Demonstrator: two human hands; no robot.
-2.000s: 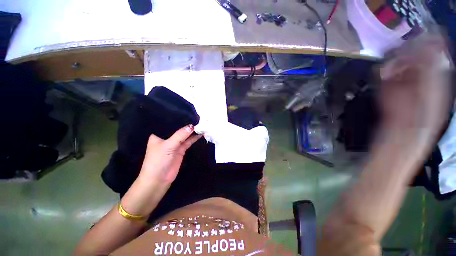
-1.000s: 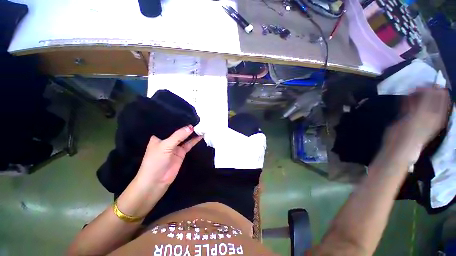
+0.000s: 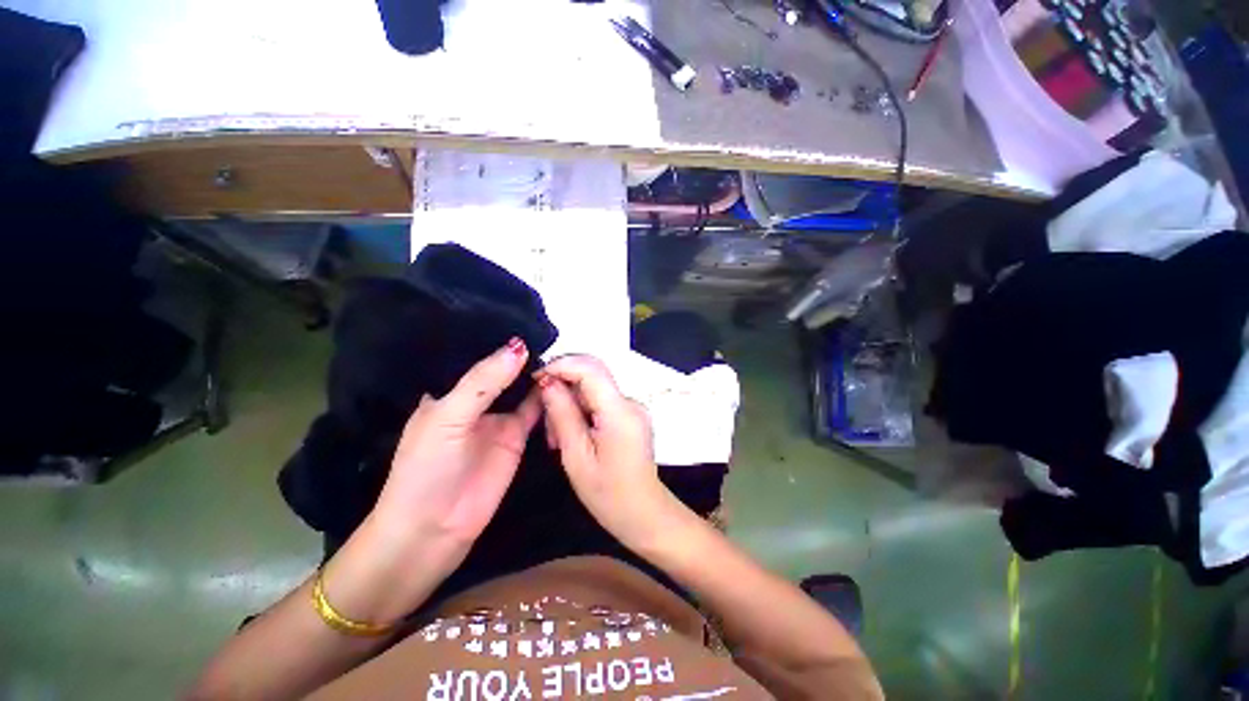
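Note:
A black garment (image 3: pixel 397 329) fills my lap. A white fabric panel (image 3: pixel 692 411) shows at its right, beyond my right hand. My left hand (image 3: pixel 463 445) grips the garment's edge between thumb and fingers. My right hand (image 3: pixel 600 436) is beside it, fingertips pinched together at the same edge, nearly touching my left fingers. Whatever the right fingertips pinch is too small to make out; no needle or thread can be seen. A white paper sheet (image 3: pixel 527 219) hangs from the table edge behind the garment.
The white tabletop (image 3: pixel 274 69) holds a black cylinder (image 3: pixel 411 21), a black-and-white stick (image 3: pixel 653 52), small dark parts (image 3: pixel 760 82) and a pink bin (image 3: pixel 1020 96) with spools. Black and white garments (image 3: pixel 1082 356) are heaped at right, dark cloth (image 3: pixel 82 315) at left.
My right hand has come back from far out at the right to the garment's edge beside my left hand. My left hand has kept its hold on the garment.

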